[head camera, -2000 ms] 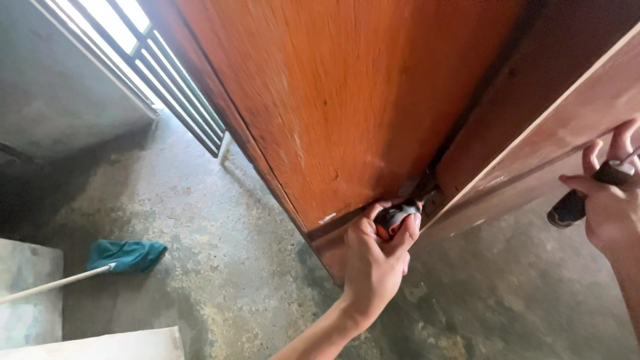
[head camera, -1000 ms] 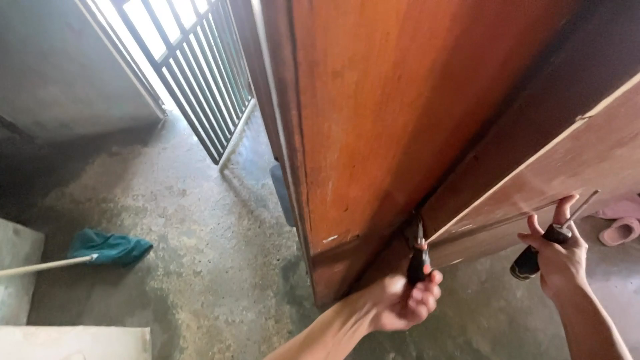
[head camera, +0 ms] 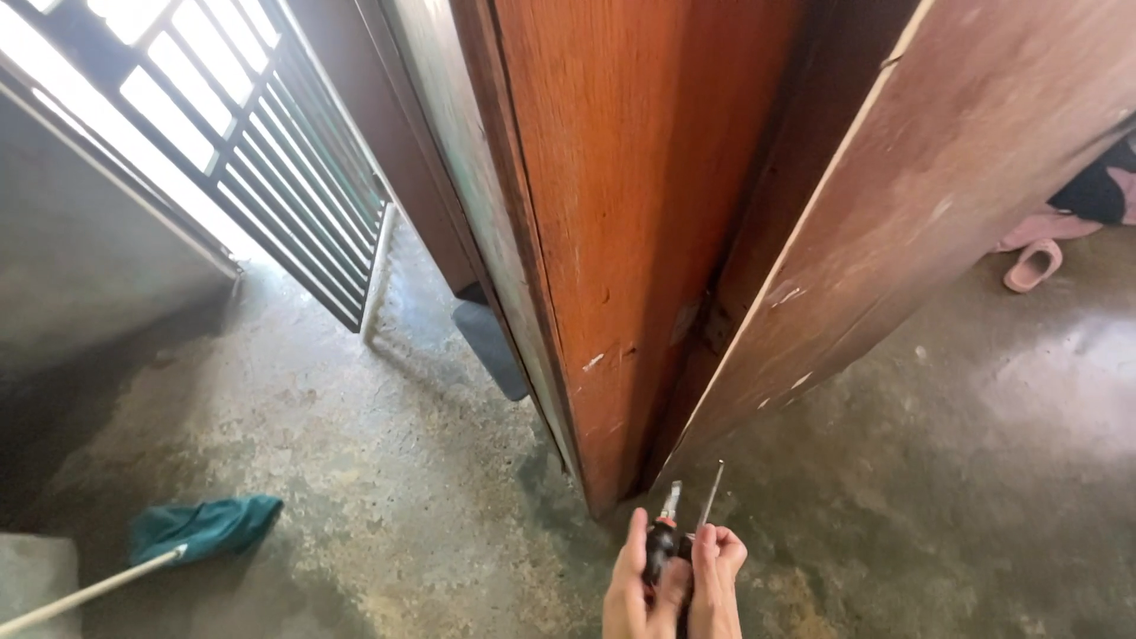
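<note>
My left hand grips the dark handle of a tool with an orange-red collar and a short metal tip; its exact kind cannot be told. Right beside it, my right hand holds a screwdriver whose thin metal shaft points up. Its handle is mostly hidden by my fingers. Both hands are close together, below the bottom of an orange-brown wooden door frame. A brown wooden door panel with a pale edge stands to the right of the frame.
A barred metal gate stands at the upper left. A teal mop head on a pale pole lies on the worn concrete floor. A grey-blue object shows behind the frame. A pink shoe and some cloth are at the right.
Both hands have come away from the door and its frame and are now side by side at the bottom, each still holding its tool. The view has shifted noticeably.
</note>
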